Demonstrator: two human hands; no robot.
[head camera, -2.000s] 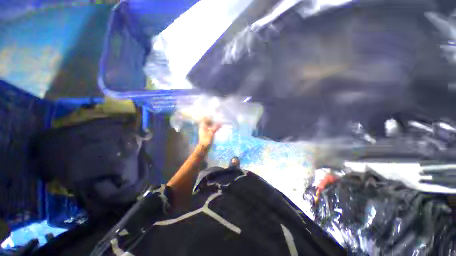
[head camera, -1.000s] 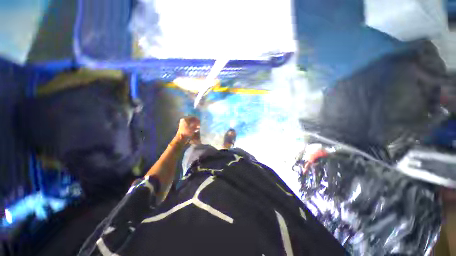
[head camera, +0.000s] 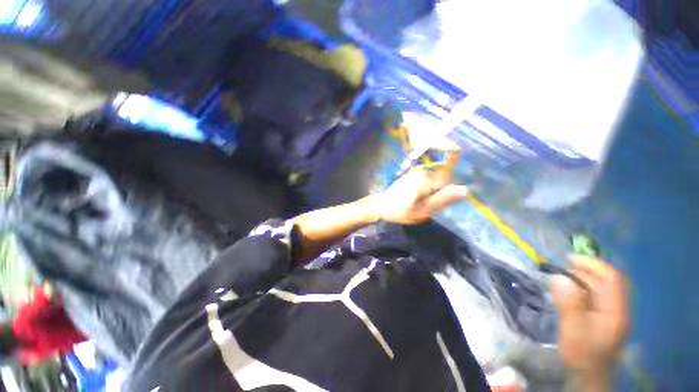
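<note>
My left hand (head camera: 420, 193) is open at the centre, fingers and thumb apart, in front of the blue crate (head camera: 506, 136). My right hand (head camera: 594, 310) is blurred at the right, its fingers closed on a dark thin piece that looks like a clothes hanger (head camera: 566, 272). A dark garment (head camera: 525, 302) with shiny, film-like highlights hangs between my hands, beside my body; its lower part is hidden. The white stack of empty poly bags (head camera: 556, 65) is draped over the crate.
Dark grey garments (head camera: 130, 230) form a wrinkled pile at left, with a red item (head camera: 44, 325) beyond. Dark cloth (head camera: 287, 96) fills another crate. The blue floor (head camera: 663, 230) shows a yellow line and a green mark (head camera: 585, 245). A pale strip (head camera: 460, 115) crosses the crate rim.
The view has turned, bringing the grey pile in at left. My right hand and the dark garment have come into view. My left hand has opened from a fist. The black bagged heap has left view.
</note>
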